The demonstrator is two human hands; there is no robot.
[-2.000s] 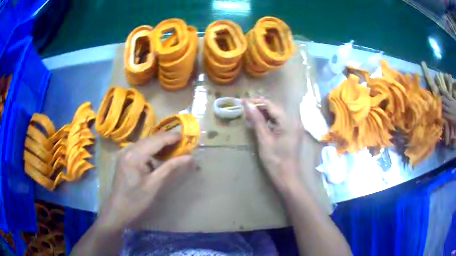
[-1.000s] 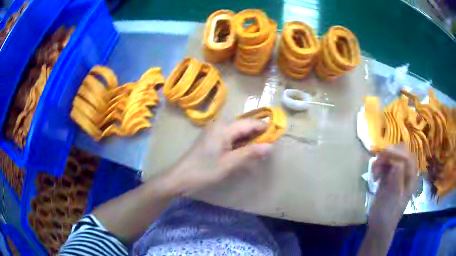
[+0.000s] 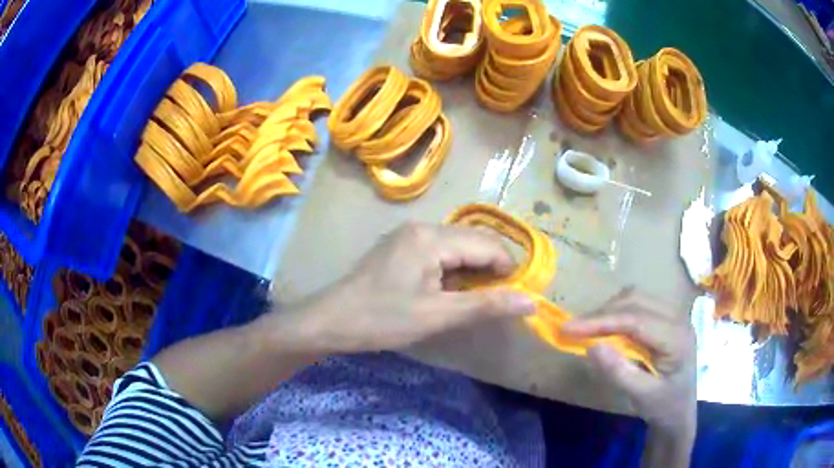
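Note:
My left hand [image 3: 411, 279] holds an orange oval loop [image 3: 539, 265] low over the tan board [image 3: 430, 366], with thumb and fingers around its left side. My right hand [image 3: 645, 352] pinches an orange strip [image 3: 558, 329] by its right part. The strip's other end meets the loop at my left thumb; I cannot tell if it is joined there. The white glue cup [image 3: 582, 172] stands on the board with the thin applicator [image 3: 629, 186] resting in it and pointing right. The palms of both hands are hidden.
Stacked oval loops [image 3: 594, 78] stand along the board's back edge, with leaning loops [image 3: 393, 123] at back left. A nested row of strips [image 3: 238, 146] lies left, a strip heap [image 3: 759, 260] right. Blue crates [image 3: 119, 164] at left hold orange parts. A green conveyor [image 3: 732, 82] runs behind.
My right hand has brought a strip from the right heap to the loop in my left hand. The applicator, earlier in my right hand, rests in the cup. The view has swung left.

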